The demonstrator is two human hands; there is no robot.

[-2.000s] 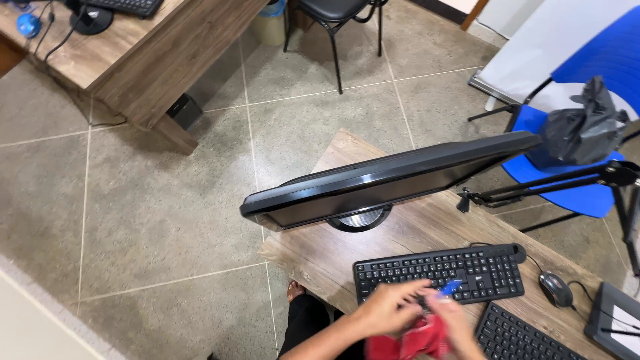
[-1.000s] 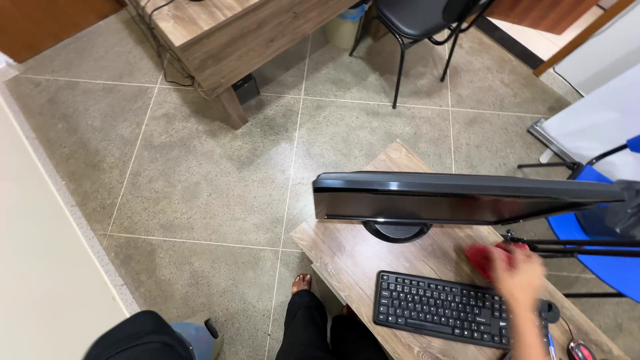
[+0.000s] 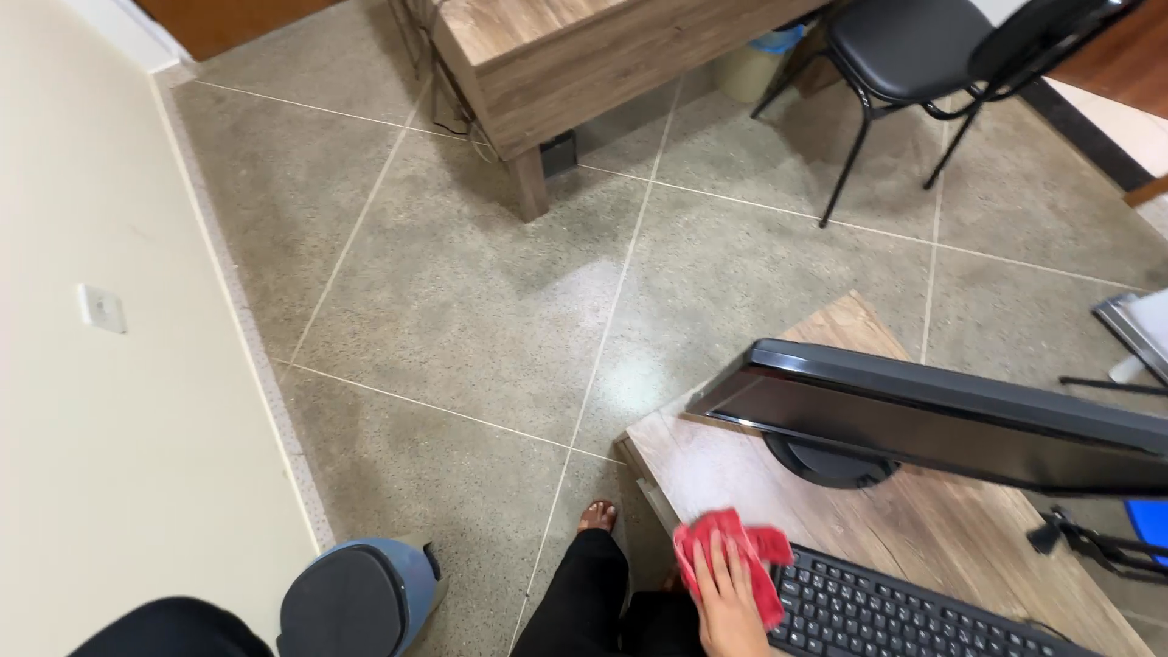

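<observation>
My right hand presses on a crumpled red cloth, its fingers spread over the fabric. The cloth lies at the left edge of the wooden desk and touches the left end of a black keyboard. Behind the keyboard, a black monitor stands on a round base. My left hand is out of view.
A lidded bin stands by the wall at lower left. Across the tiled floor are another wooden desk and a black chair. A black jointed arm sits right of the monitor.
My right hand and the red cloth have moved from beside the monitor's right part to the desk's left edge. My left hand, seen two seconds ago, has left the view. The view has swung left.
</observation>
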